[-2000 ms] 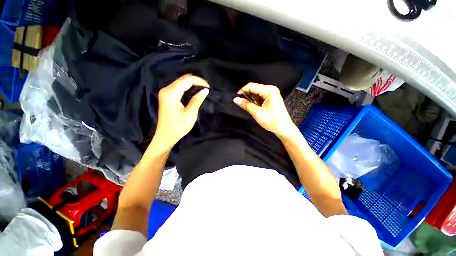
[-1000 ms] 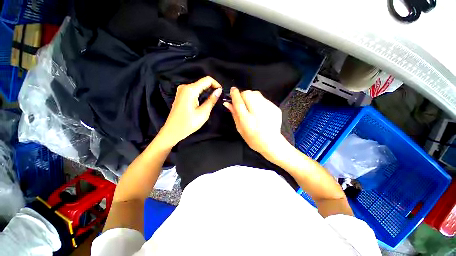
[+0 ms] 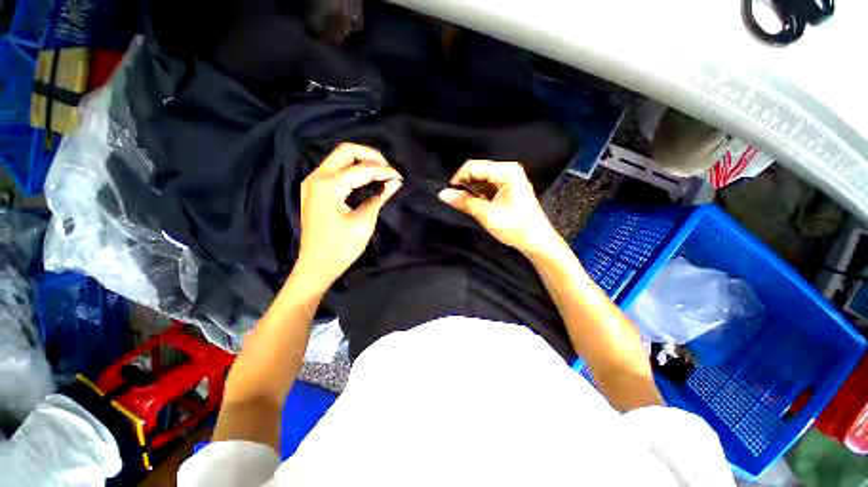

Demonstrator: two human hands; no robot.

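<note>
A black or dark navy garment [image 3: 228, 162] lies over my lap and spreads to the left. My left hand [image 3: 345, 204] is over it, thumb and fingertips pinched on a small dark fold of the garment. My right hand [image 3: 497, 202] is a short gap to the right, fingertips pinched together, with a small dark object partly hidden in its curled fingers. I cannot tell what that object is. No needle or thread can be made out clearly between the hands.
A white table edge with ruler marks [image 3: 742, 95] curves across the upper right, with black-handled scissors [image 3: 788, 17] on it. A blue crate [image 3: 761, 380] holding a clear bag [image 3: 690, 302] stands at right. Clear plastic [image 3: 95, 228] and a red stool [image 3: 167, 380] are at left.
My right hand came in close to my left hand, then moved back to the right. My left hand moved a little left again. The hands are now apart.
</note>
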